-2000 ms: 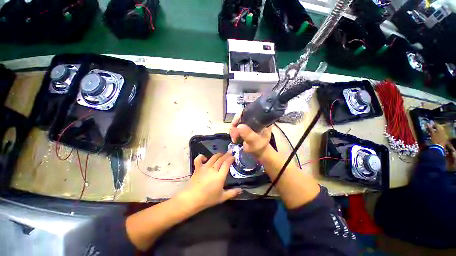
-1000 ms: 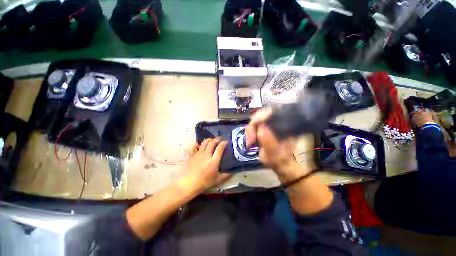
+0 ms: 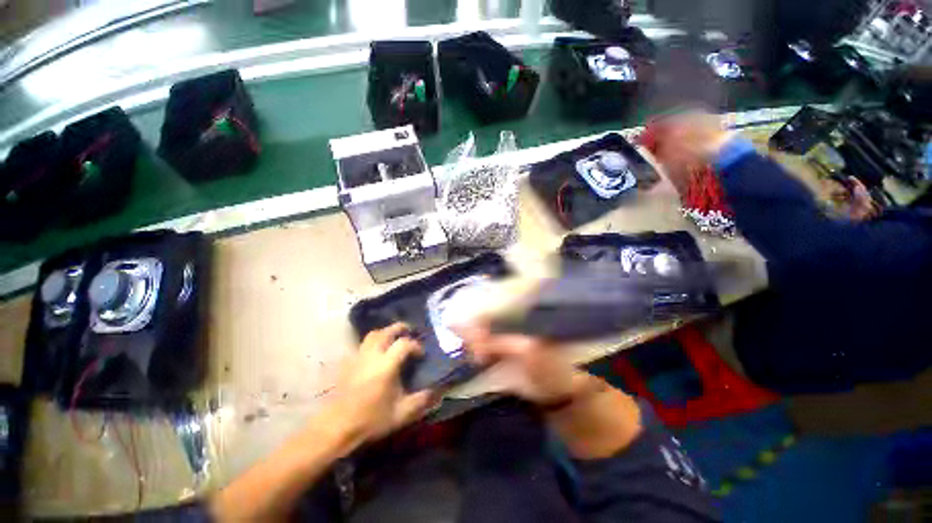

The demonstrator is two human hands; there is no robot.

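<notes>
A black speaker cabinet front shell (image 3: 424, 352) lies tilted on the bench in front of me, with a silvery speaker driver (image 3: 448, 319) in it, partly hidden. My left hand (image 3: 388, 380) rests on the shell's left front edge, thumb and fingers at the rim. My right hand (image 3: 521, 358) is over the shell's right side, blurred, around the end of the dark electric screwdriver (image 3: 598, 306), which is blurred and points to the right. Its tip cannot be made out.
The white screw feeder (image 3: 386, 194) and a clear bag of screws (image 3: 480, 207) stand behind the shell. More shells with drivers lie left and right. Black rear shells (image 3: 210, 125) sit on the green belt. A neighbour's arm (image 3: 787, 209) reaches in at the right.
The view has turned right and up. The screwdriver has tipped from above the driver down to the right. My left hand stays on the shell. The neighbour's arm has reached over the red wires.
</notes>
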